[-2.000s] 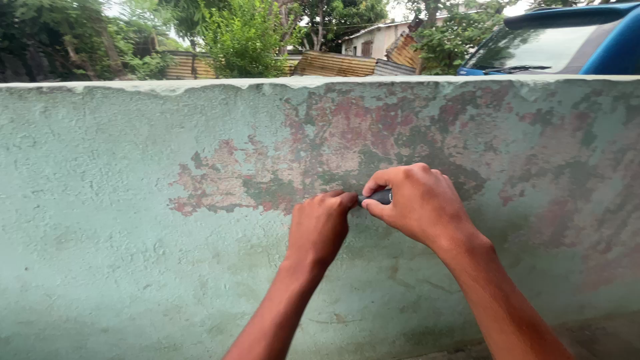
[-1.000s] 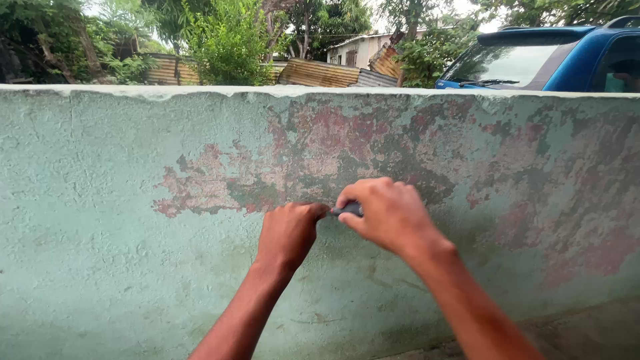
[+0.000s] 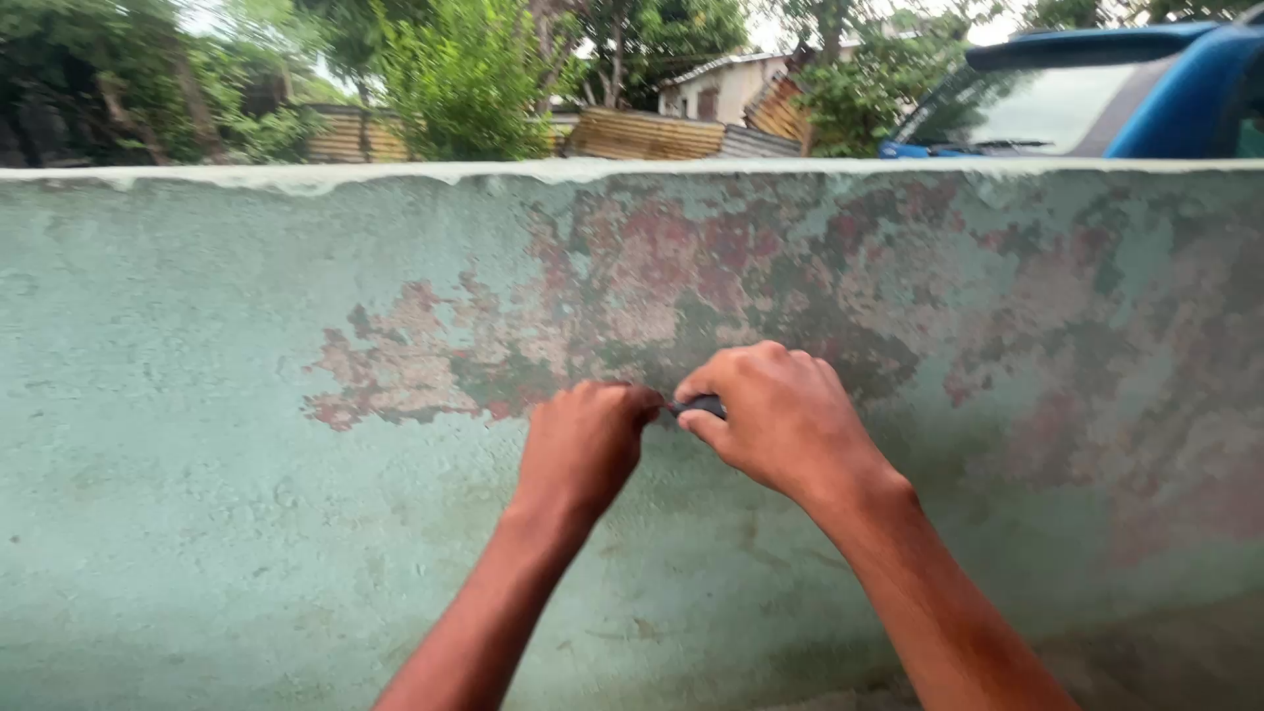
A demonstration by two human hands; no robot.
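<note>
A low masonry wall with pale green paint stands in front of me, a wide patch of its paint peeled to pink and grey. Against the lower edge of that patch, my right hand grips a small tool by its dark handle. The tool's thin end points left to the fingers of my left hand, which are closed at its tip. What kind of tool it is, I cannot tell; its working end is mostly hidden by my left fingers.
The wall's white top edge runs across the view. Beyond it are a blue vehicle at the right, rusty corrugated metal sheets, shrubs and a small building. Bare ground shows at the wall's foot, lower right.
The view has shifted a little. Both hands stay together at the tool, with the same grip as before.
</note>
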